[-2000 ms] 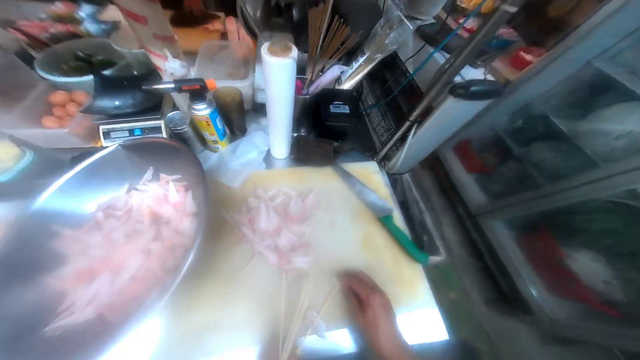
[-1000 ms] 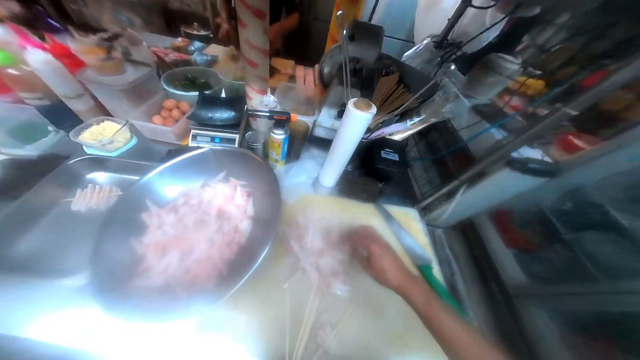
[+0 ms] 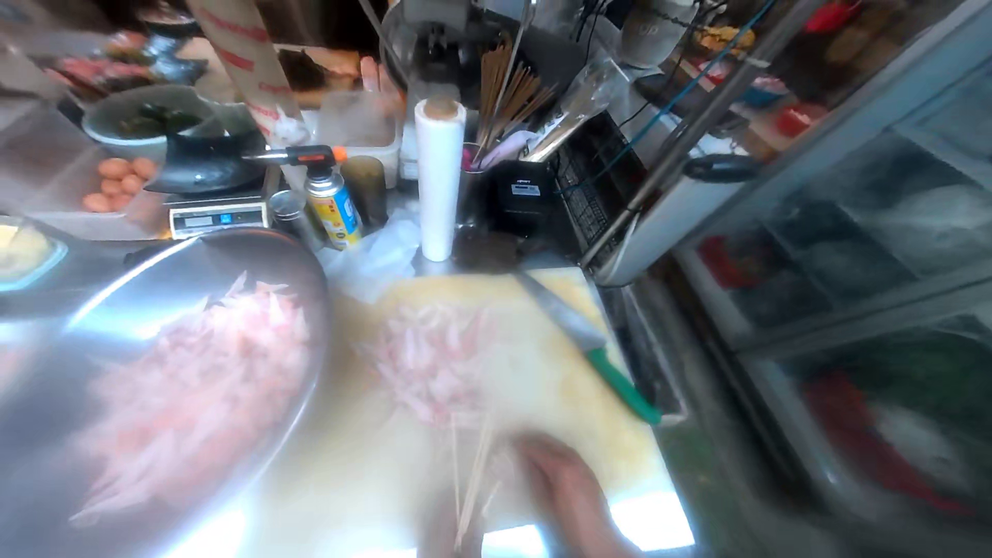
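A loose pile of pale pink meat strips (image 3: 434,356) lies on the cutting board (image 3: 558,403). Thin wooden skewers (image 3: 471,488) stretch from below the pile to the bottom edge. My right hand (image 3: 562,484), blurred, is low over the board just right of the skewers; its fingers seem curled near a pale piece. At the bottom edge, a blurred part of my left hand (image 3: 446,523) is beside the skewers, and its grip is hidden. A knife with a green handle (image 3: 620,385) rests on the board's right side. To the left, a big steel bowl (image 3: 314,310) holds more meat strips (image 3: 209,395).
Behind the board stand a roll of plastic film (image 3: 439,186), a blowtorch on a gas can (image 3: 332,205), a digital scale (image 3: 219,219) and a holder of sticks (image 3: 508,97). Brown eggs (image 3: 116,184) sit in a bin. A glass-doored cabinet (image 3: 868,302) is on the right.
My right hand has moved from the meat pile down toward the board's near edge, beside the skewers. Part of my left hand now shows at the bottom. The view has shifted.
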